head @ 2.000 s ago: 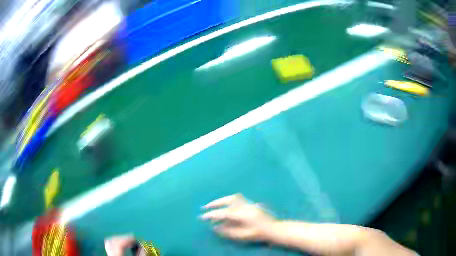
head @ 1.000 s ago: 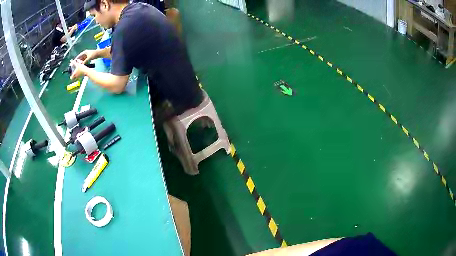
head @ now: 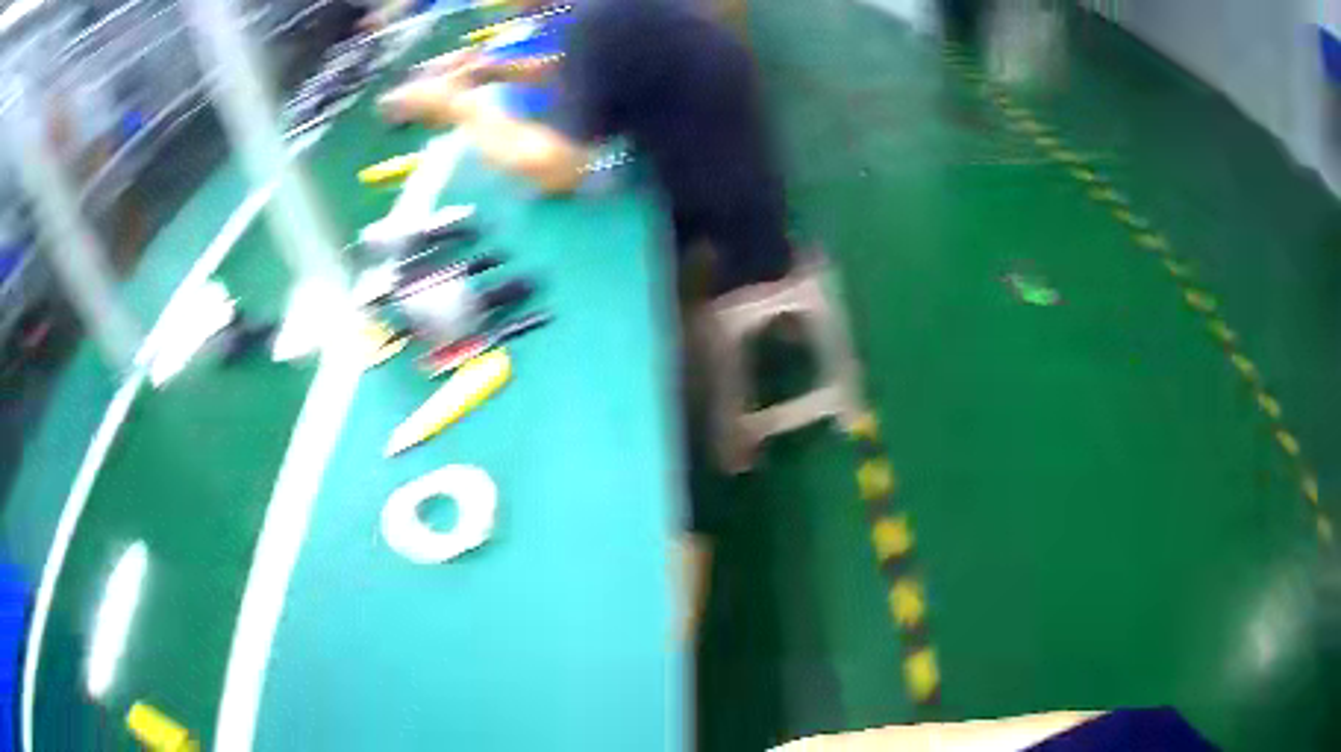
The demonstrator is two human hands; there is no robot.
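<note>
Neither of my hands is in the picture; only a bare forearm and a dark sleeve show at the bottom edge, right of centre. Nearest in front, a white tape roll lies flat on the teal bench. A yellow tool with a pointed tip lies just beyond it. Beyond that, blurred microphones with white barrels and dark handles lie in a group beside a white post. A small red thing lies at their near side.
A seated person in dark clothes works at the bench beyond, on a pale stool. The green belt runs at left, with a yellow piece and another blurred microphone on it. Green floor with a yellow-black line lies right.
The view has swung from the bench to the aisle, then partly back left; bench and stool now sit further right. My hands, seen two seconds ago, are out of the picture. A yellow piece shows at lower left.
</note>
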